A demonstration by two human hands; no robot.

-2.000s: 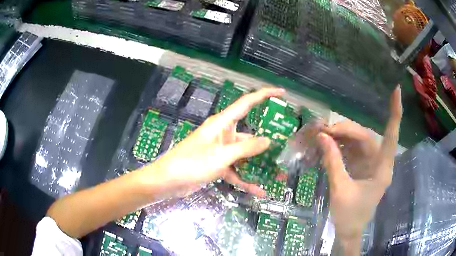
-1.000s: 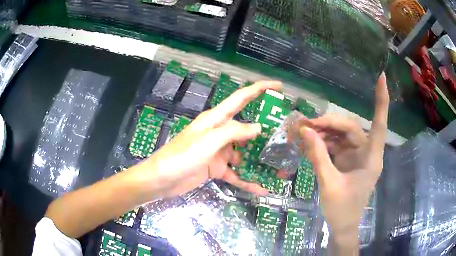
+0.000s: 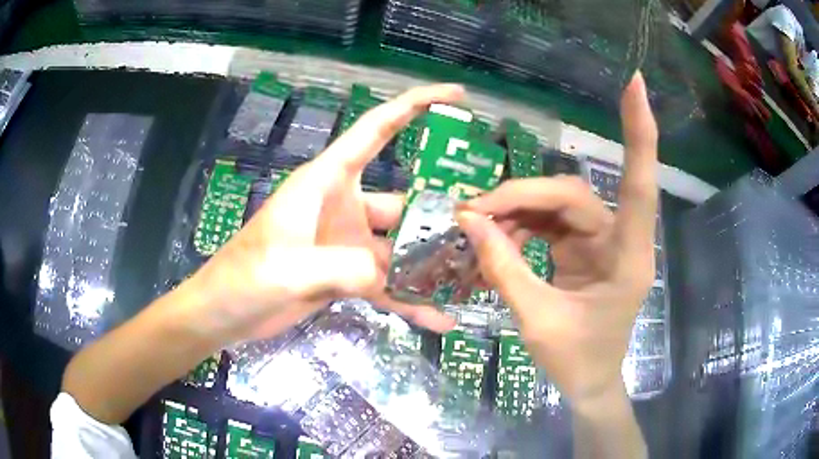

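My left hand (image 3: 332,242) holds a green circuit board (image 3: 455,160) by its edges, raised above the component tray and tilted. My right hand (image 3: 566,260) pinches the upper part of a thin silver-grey keypad dome sheet (image 3: 429,242) between thumb and forefinger, with one finger pointing up. The sheet lies over the lower part of the board; whether it is stuck down everywhere cannot be told. The board's green top with a white strip stays uncovered. Below the hands, the tray holds bare green boards (image 3: 465,360), and two grey-covered boards (image 3: 258,115) sit in its far row.
A glossy carrier sheet (image 3: 337,394) lies over the tray's near part. Another sheet (image 3: 90,224) lies on the dark mat at left. Dark stacked trays (image 3: 503,40) stand at the far side. Shiny clear plastic (image 3: 763,287) is at right, with red cables (image 3: 747,94) at upper right.
The dome sheet has moved left from beside the board onto its lower part, with my right hand following. The camera view has shifted, and more of a gridded sheet shows at right.
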